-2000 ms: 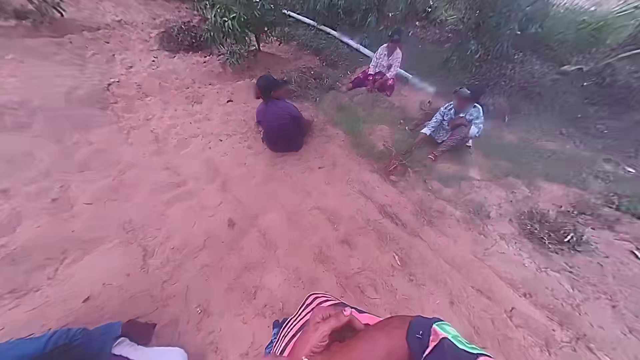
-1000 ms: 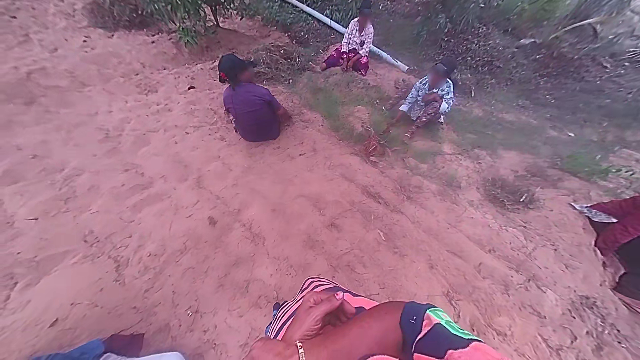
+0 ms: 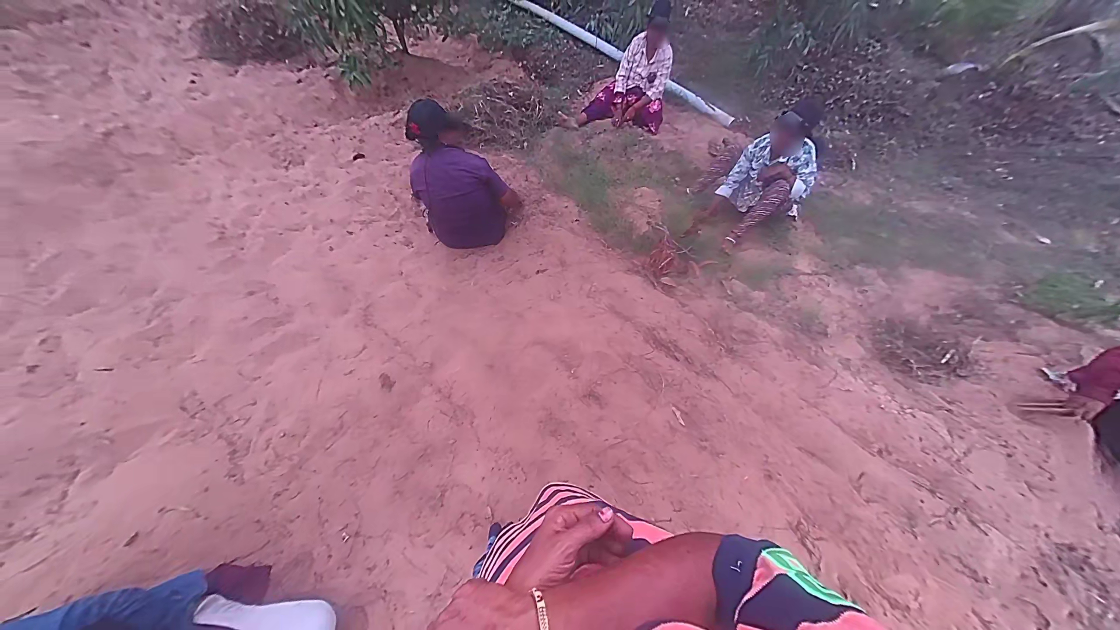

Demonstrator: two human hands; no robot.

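Both of my hands rest together on a striped pink and navy cloth (image 3: 547,503) at the bottom centre. My left hand (image 3: 573,542) lies on the cloth with its fingers curled and its thumb uppermost; no object shows in it. From the right comes my right forearm, with a dark cuff and a bracelet (image 3: 540,608) at the wrist, crossing in front of my left hand. At the bottom edge my right hand (image 3: 481,606) lies against my left wrist. Its fingers are partly cut off by the frame, so its grip is unclear.
Three people sit on sandy ground: one in purple (image 3: 459,197), one in a checked shirt (image 3: 643,70), one in a patterned shirt (image 3: 774,171). A pale pipe (image 3: 586,37) lies behind them. Clothed limbs show lower left (image 3: 140,604) and a maroon garment (image 3: 1098,376) at the right edge.
The view has shifted, bringing the maroon garment in at the right edge. My hands remain together on the striped cloth.
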